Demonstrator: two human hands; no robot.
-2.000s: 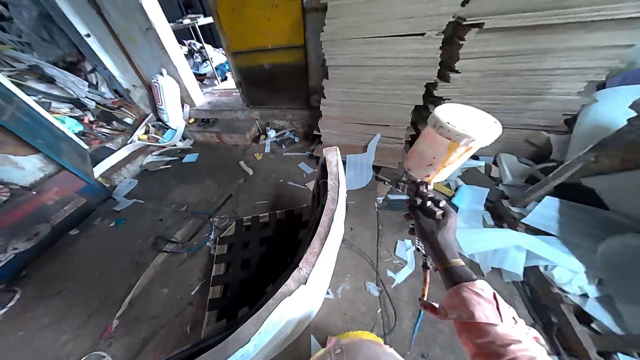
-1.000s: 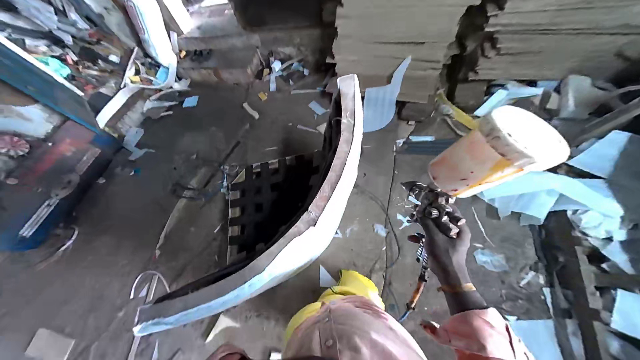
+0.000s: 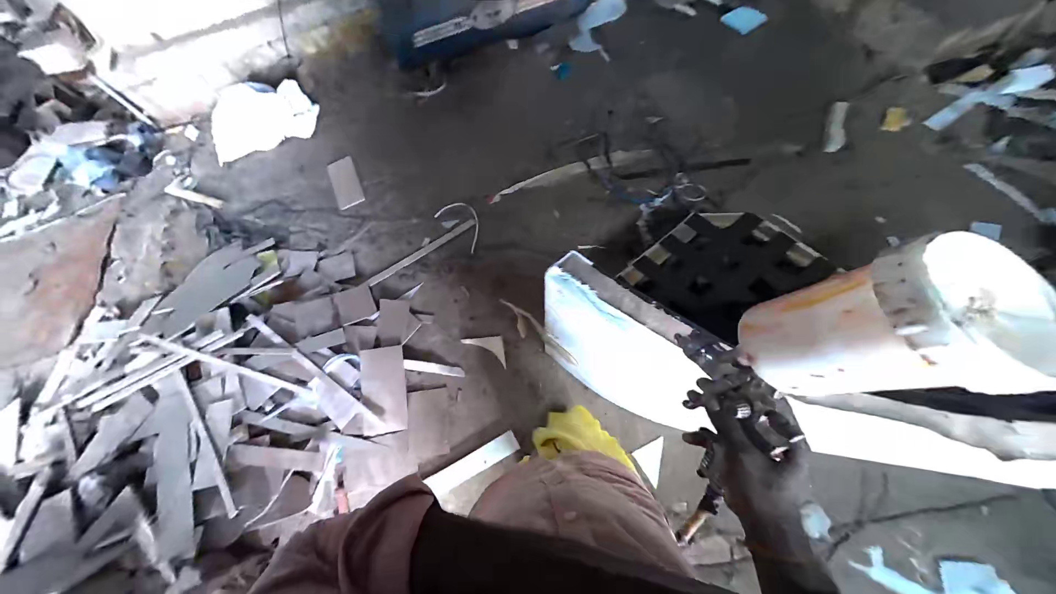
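My right hand [image 3: 763, 470] is closed around a spray gun [image 3: 738, 392], at the lower right. A stained white plastic cup [image 3: 813, 330] is fixed to the gun and tilts to the right. Just beyond the gun lies a long curved piece [image 3: 623, 355] with a pale covering on its side; the gun and cup hide part of it. Dark woven webbing on a frame [image 3: 726, 264] shows behind it. My left forearm [image 3: 528, 553] crosses the bottom edge below a rolled pink sleeve [image 3: 363, 536], and my left hand is out of view.
A heap of flat offcuts [image 3: 190, 388] covers the floor at left. A yellow cloth or bag [image 3: 582, 433] is near my body. A white crumpled item [image 3: 260, 120] and a blue object [image 3: 487, 21] lie farther off. Thin cord [image 3: 635, 177] and scraps are on the floor beyond the webbing.
The view has swung strongly to the left, bringing the offcut heap into sight. My left forearm has come into view. The spray gun, still in my right hand, now overlaps the curved piece.
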